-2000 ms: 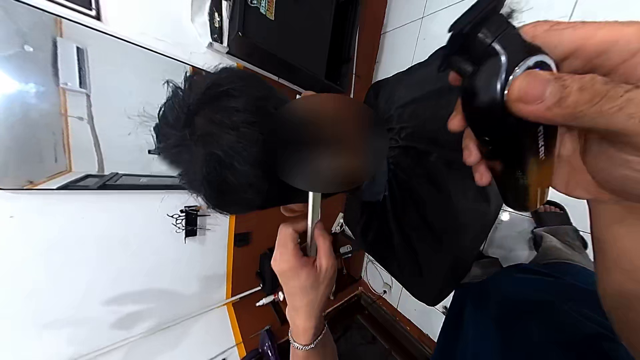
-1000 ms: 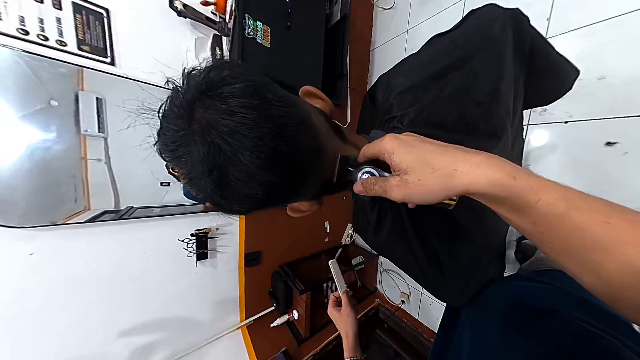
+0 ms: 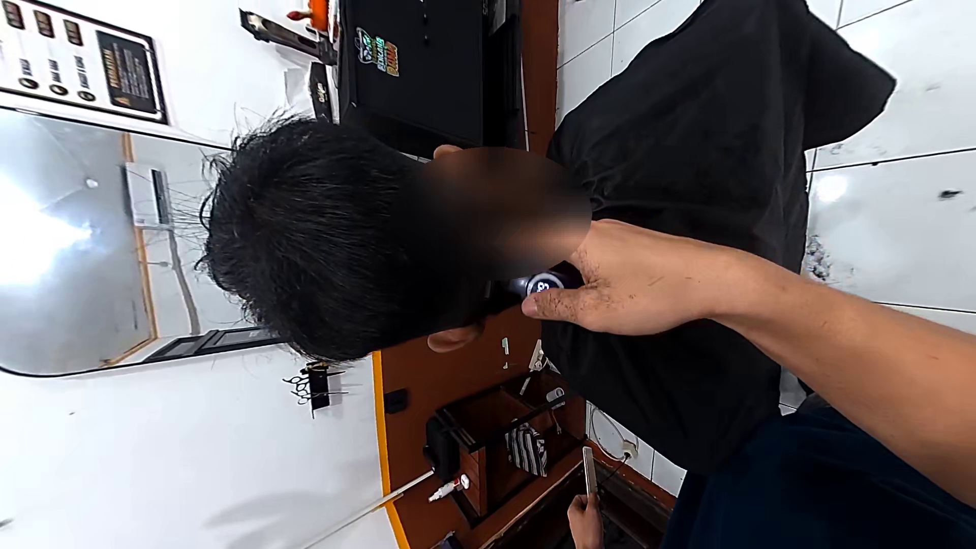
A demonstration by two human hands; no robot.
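Observation:
A seated person's head with short black hair (image 3: 305, 236) fills the left middle, and a black cape (image 3: 686, 152) covers the body. My right hand (image 3: 633, 282) is closed on black hair clippers (image 3: 544, 285) with a round silver-ringed button. The clippers lie against the hair near an ear (image 3: 453, 338); their blade end is hidden. Dark hair bits cling to my thumb. At the bottom, apart from the head, my left hand (image 3: 585, 520) holds a light flat comb (image 3: 589, 471).
A wall mirror (image 3: 69, 252) is at the left. A wooden shelf unit (image 3: 488, 427) holds a striped cloth (image 3: 526, 450) and a small white bottle (image 3: 448, 488). A black case (image 3: 415, 76) with stickers stands at the top. White floor tiles (image 3: 900, 229) lie at the right.
Two seconds ago my right hand held the clippers up away from the head; now they are at the hair. My left hand with the comb has moved down from beside the head.

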